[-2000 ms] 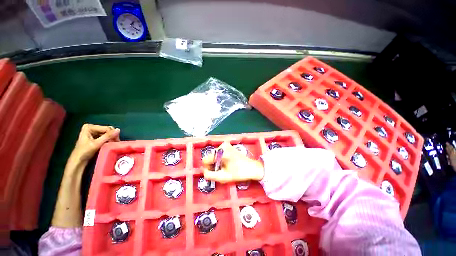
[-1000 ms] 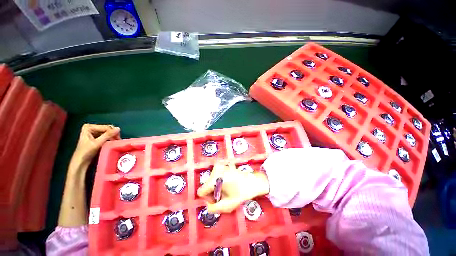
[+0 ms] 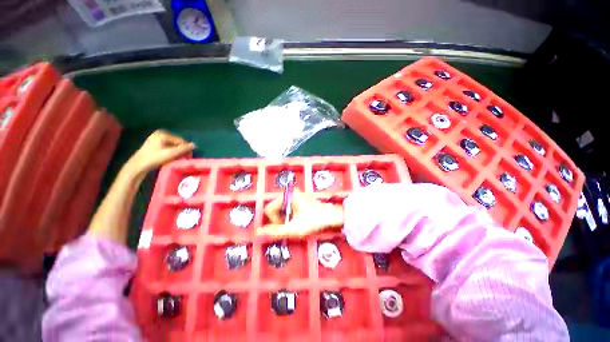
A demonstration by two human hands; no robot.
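Note:
A red foam tray (image 3: 261,282) with a grid of pockets lies in front of me. Its pockets hold round units, such as a white one (image 3: 329,254) and a black one (image 3: 284,302). My right hand (image 3: 301,215) is over the tray's third and fourth columns, holding a slim purple stick (image 3: 288,202) upright like a pencil. The hand hides the pockets beneath it; the stick's lower tip is not clear. My left hand (image 3: 162,150) is at the tray's far left corner with curled fingers; whether it grips the edge is not clear.
A second red tray (image 3: 428,159) with round units lies angled at the right. A clear bag with white contents (image 3: 274,128) lies behind the front tray. A small bag (image 3: 258,55) is at the back ledge. Red trays (image 3: 63,157) are stacked left. Black equipment (image 3: 568,87) stands right.
The view has shifted, and more of the left stack and left sleeve shows. My right hand moved nearer over the tray, then back away to the second row. The stick stays in it.

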